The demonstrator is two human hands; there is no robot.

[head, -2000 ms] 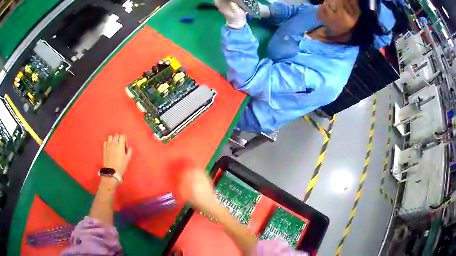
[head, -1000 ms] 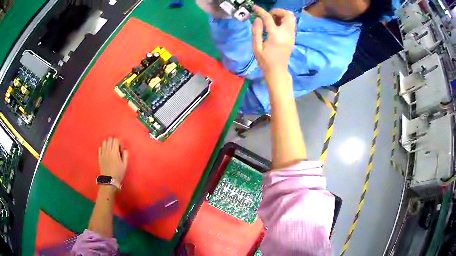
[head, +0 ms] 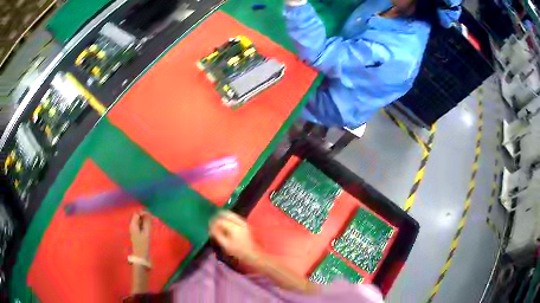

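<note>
My left hand (head: 140, 227) is over the lower red mat (head: 89, 248), small and blurred, with its fingers bunched; I cannot tell if it holds anything. My right hand (head: 231, 232) is at the bench edge beside the black-rimmed tray, fingers curled and blurred; no held thing can be made out. A bundle of purple translucent plastic strips (head: 154, 188) lies across both red mats and the green strip between them. Green circuit boards (head: 307, 197) lie on the red lining of the tray (head: 405, 234).
A line board assembly (head: 241, 71) with a grey heatsink sits on the upper red mat (head: 177, 112). More assemblies stand on the dark conveyor (head: 139, 62) at left. A person in blue workwear (head: 370, 65) is at the bench's far right side. Yellow-black tape marks the floor.
My right hand has come back from beside the other person's hands to the bench edge. My left hand has moved off the upper mat to the lower one. The view has shifted, showing more tray.
</note>
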